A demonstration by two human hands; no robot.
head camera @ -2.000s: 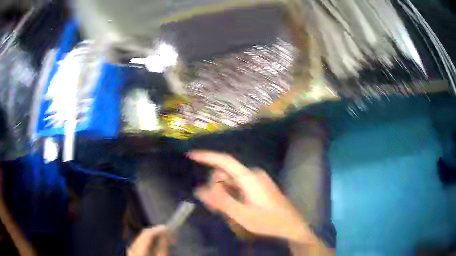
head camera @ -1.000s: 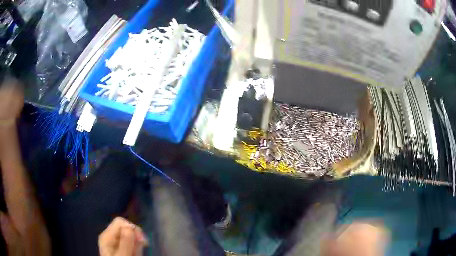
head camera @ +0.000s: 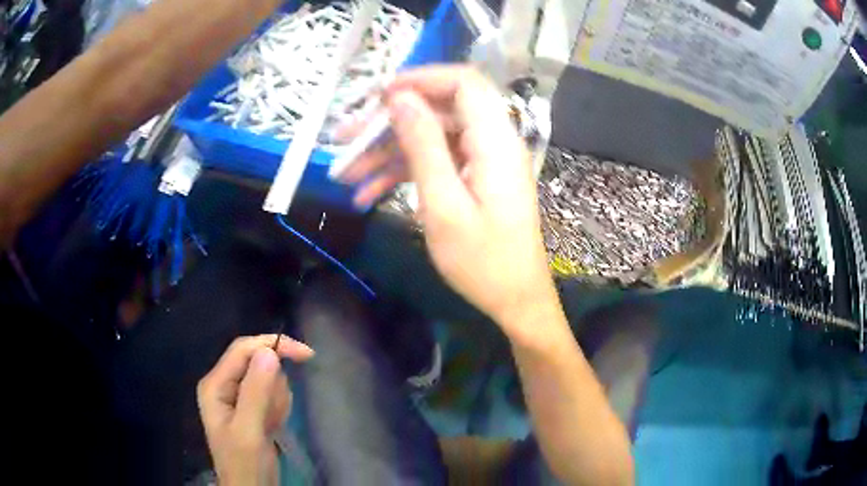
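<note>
My left hand [head camera: 249,403] is low left over the lap, thumb and index finger pinched on a thin dark wire lead [head camera: 278,340]. My right hand [head camera: 471,185] is raised over the near right edge of the blue bin [head camera: 228,144]. Its fingers are around a short white tube [head camera: 363,147], slightly blurred. Loose white tubes [head camera: 276,71] fill the bin. A long white flat strip [head camera: 318,119] lies across the bin, its blue wire [head camera: 328,256] hanging over the front edge.
The machine [head camera: 684,66] stands right of the bin, with a metallic heap [head camera: 618,214] under it. Flat strips [head camera: 784,199] lie at the right. Blue-wired strips [head camera: 157,214] hang left of the bin. Another person's forearm [head camera: 124,90] crosses the upper left.
My right hand has moved up and left from the lower right to the bin. My left hand has risen slightly. The other person's arm has swung in over the bin's left side.
</note>
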